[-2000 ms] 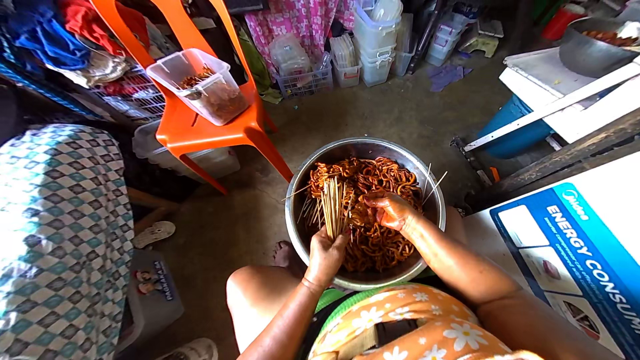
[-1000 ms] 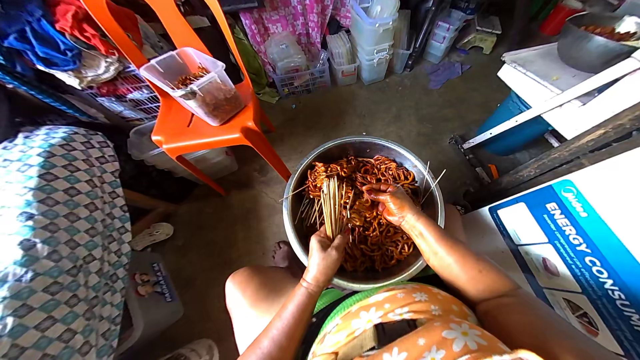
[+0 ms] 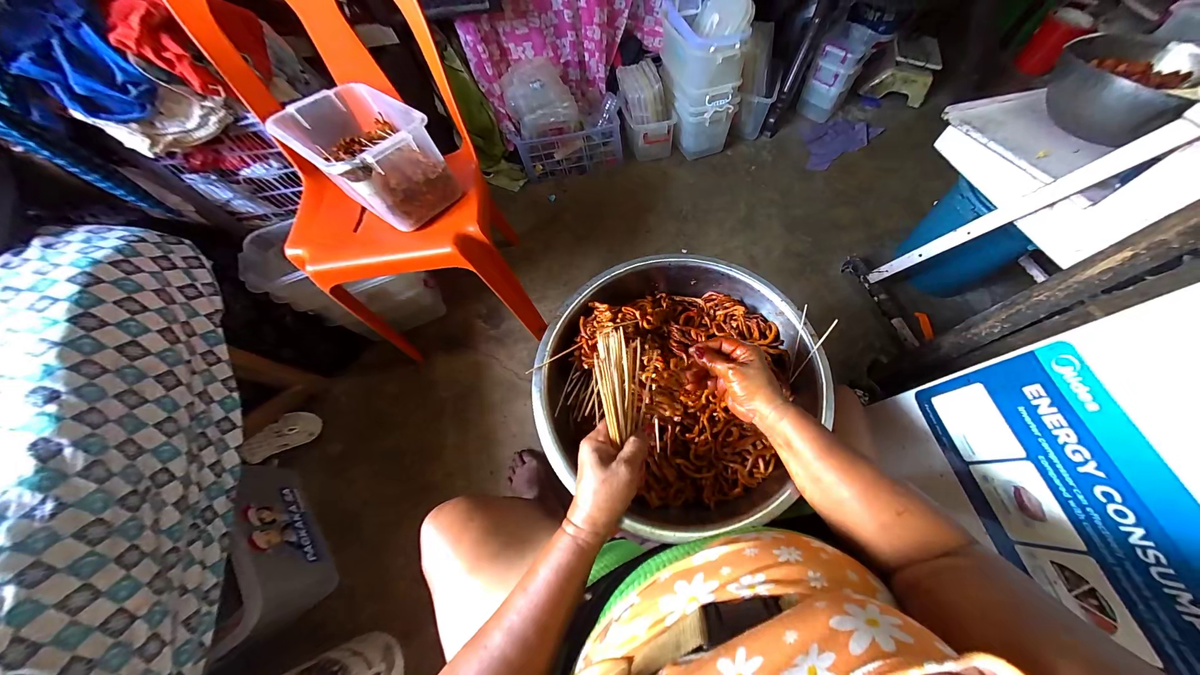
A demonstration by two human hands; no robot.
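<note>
A round metal basin (image 3: pixel 548 375) sits between my legs and holds a heap of reddish-brown, sauce-coated food in long curled strips (image 3: pixel 722 450). My left hand (image 3: pixel 607 473) grips a bundle of thin wooden skewers (image 3: pixel 619 380) near the basin's left side, their far ends over the food. More skewers lie fanned beside the bundle, and a few stick out past the right rim. My right hand (image 3: pixel 739 380), its fingertips stained with sauce, is over the right half of the heap with the fingers bent together. Whether a piece of food is between those fingers cannot be told.
An orange plastic chair (image 3: pixel 394 253) ahead on the left bears a clear plastic container (image 3: pixel 412 178) with skewered food. A printed cardboard box (image 3: pixel 1078 469) is close on my right, a checkered cloth (image 3: pixel 103 422) on my left. Farther right, a metal pot (image 3: pixel 1092 103) stands on a white surface.
My right hand has shifted slightly over the food, and its fingers are more bent than two seconds ago. My left hand has stayed on the skewers.
</note>
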